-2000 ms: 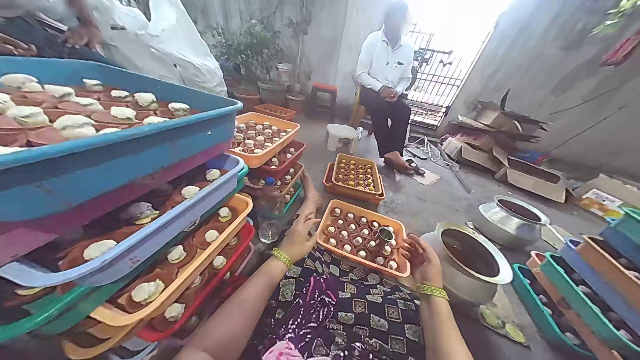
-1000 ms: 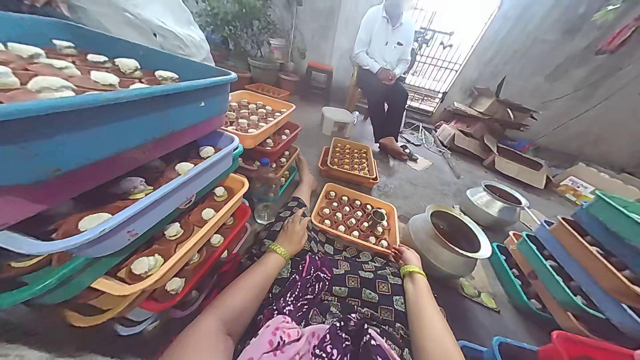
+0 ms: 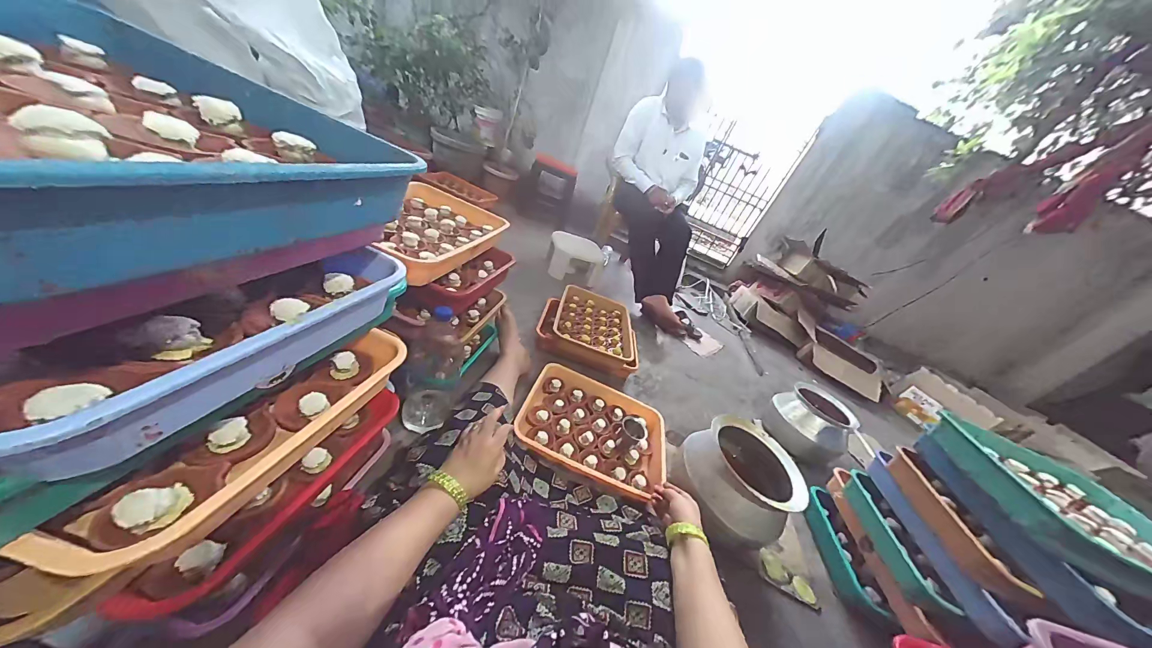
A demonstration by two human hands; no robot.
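An orange plastic tray (image 3: 551, 461) rests at my lap, filled with rows of small brown cups, each topped with a white lump. A small metal cup (image 3: 633, 428) stands among them at the tray's right side. My left hand (image 3: 480, 450) lies on the patterned cloth beside the tray's left edge, fingers loosely together; whether it touches the tray I cannot tell. My right hand (image 3: 673, 506) has its fingers at the tray's near right corner. Just right of the tray stands a round metal pot (image 3: 715, 477) holding dark liquid.
Stacked trays rise at the left, topped by a blue one (image 3: 207, 211), with a plastic bottle (image 3: 430, 360) beside another stack. More trays (image 3: 954, 549) stand at the right. Ahead are a smaller tray stack (image 3: 589, 358), a second pot (image 3: 810, 423), cardboard (image 3: 837, 360) and a seated person (image 3: 661, 171).
My right hand has moved from over the tray's right side down to its near corner. The metal cup now stands in the tray. The view has shifted somewhat.
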